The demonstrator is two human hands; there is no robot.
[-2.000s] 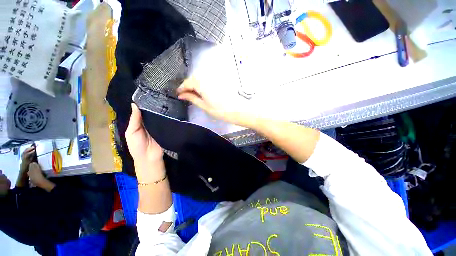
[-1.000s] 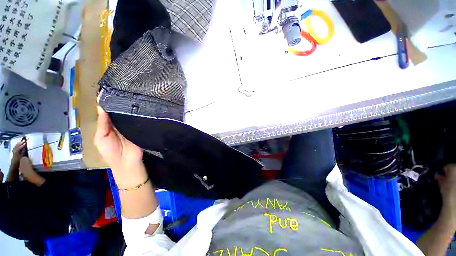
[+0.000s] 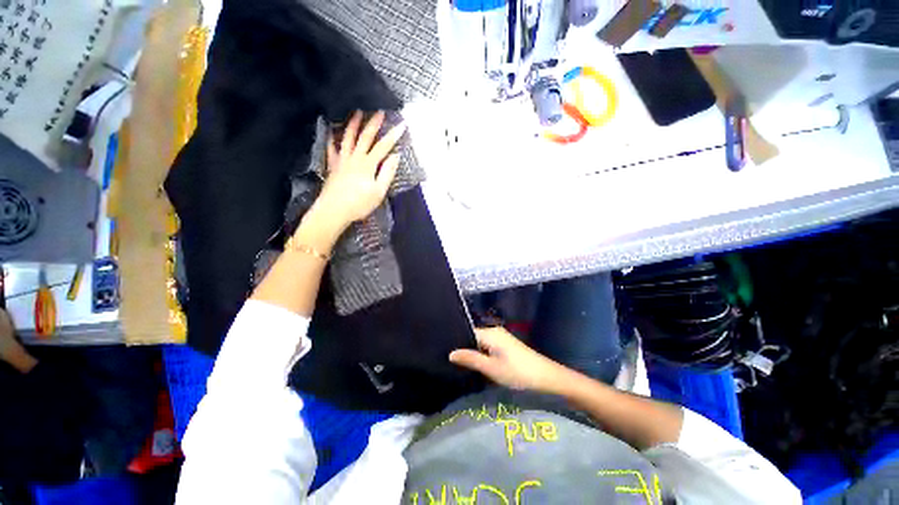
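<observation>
The black jacket cloth [image 3: 246, 178] lies over the table and drapes off its front edge towards my lap. A grey checked part [image 3: 365, 271] lies bunched on it, and more grey plaid cloth [image 3: 380, 35] shows at the top. My left hand [image 3: 360, 173] lies spread, palm down, on the upper checked part. My right hand [image 3: 501, 357] pinches the straight right edge of the black cloth below the table edge, thumb on top. Small pale marks show on the lower black cloth.
The sewing machine [image 3: 522, 49] stands above. Orange-red and yellow scissors [image 3: 591, 99], a flat black rectangle [image 3: 665, 87] and snips [image 3: 735, 133] lie to the right. A brown cardboard strip [image 3: 148, 187] is at left. Blue crates [image 3: 187, 380] are below. Another person's arm shows far left.
The cloth has been turned and spread lower over the table edge. My left hand has moved from its edge onto the checked part. My right hand has come back to the cloth's right edge.
</observation>
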